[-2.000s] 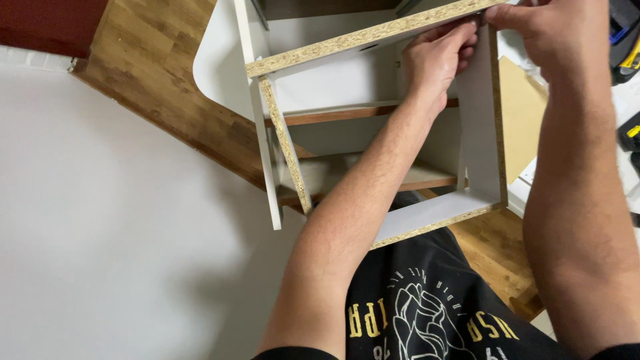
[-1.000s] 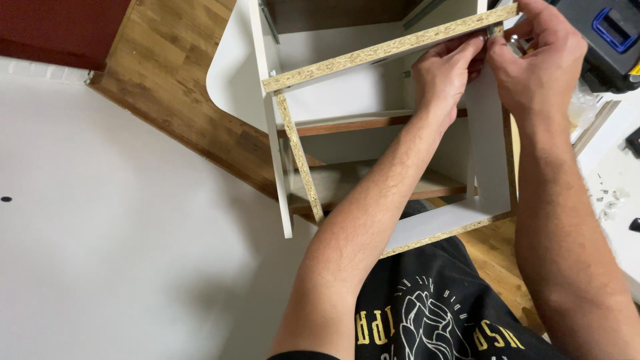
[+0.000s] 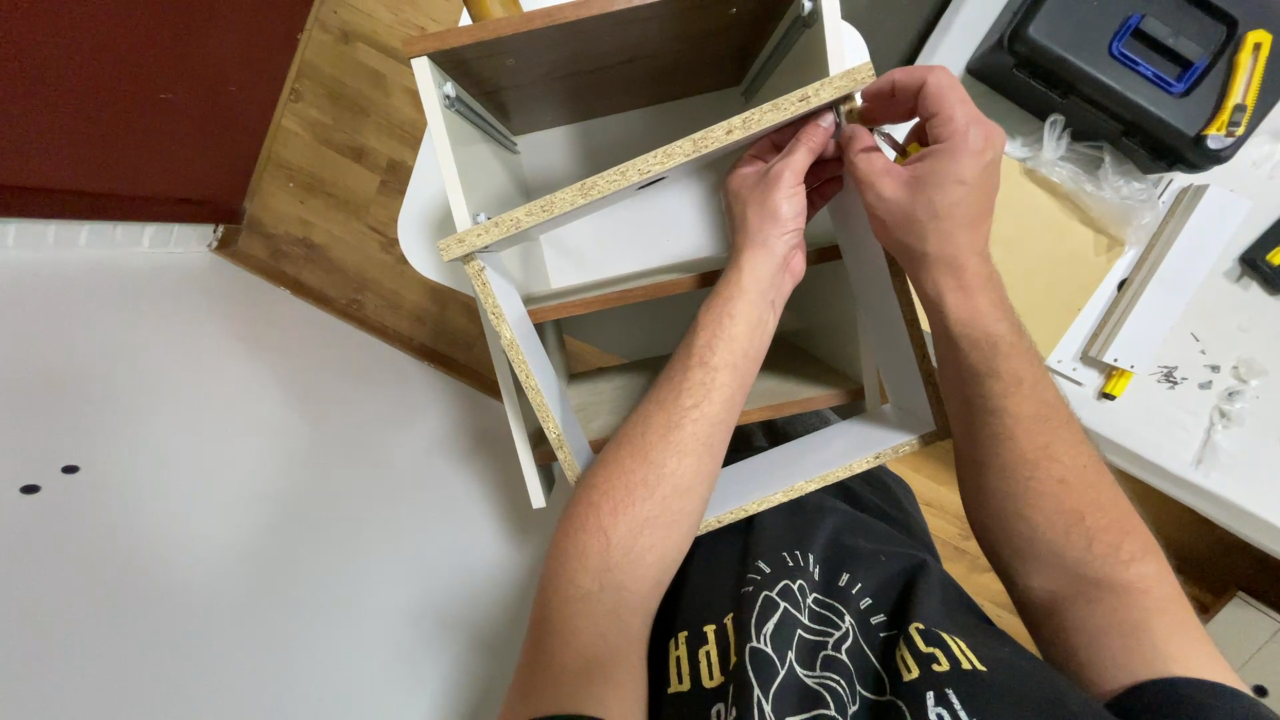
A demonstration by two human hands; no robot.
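A rectangular frame of white panels with raw chipboard edges point(image 3: 655, 163) lies tilted over a white cabinet carcass point(image 3: 640, 235). At the frame's upper right corner, my left hand point(image 3: 785, 185) has its fingertips on the inner side, close to a small metal piece point(image 3: 840, 115). My right hand point(image 3: 925, 160) is at the outside of the same corner, its fingers closed on a thin metal tool point(image 3: 890, 143) with a bit of yellow showing; the palm hides most of it. Metal drawer runners point(image 3: 480, 118) are fixed inside the carcass.
On the white table point(image 3: 1225, 450) at right are a black toolbox point(image 3: 1080, 60), a yellow utility knife point(image 3: 1240, 85), a clear plastic bag point(image 3: 1090, 185), a metal rail on a white panel point(image 3: 1150, 275) and small screws point(image 3: 1168, 377). A white wall point(image 3: 250, 500) fills the left.
The view has shifted, bringing more of the toolbox and table in. Both hands stay at the frame's upper right corner; the right hand's fingers have moved to just outside it.
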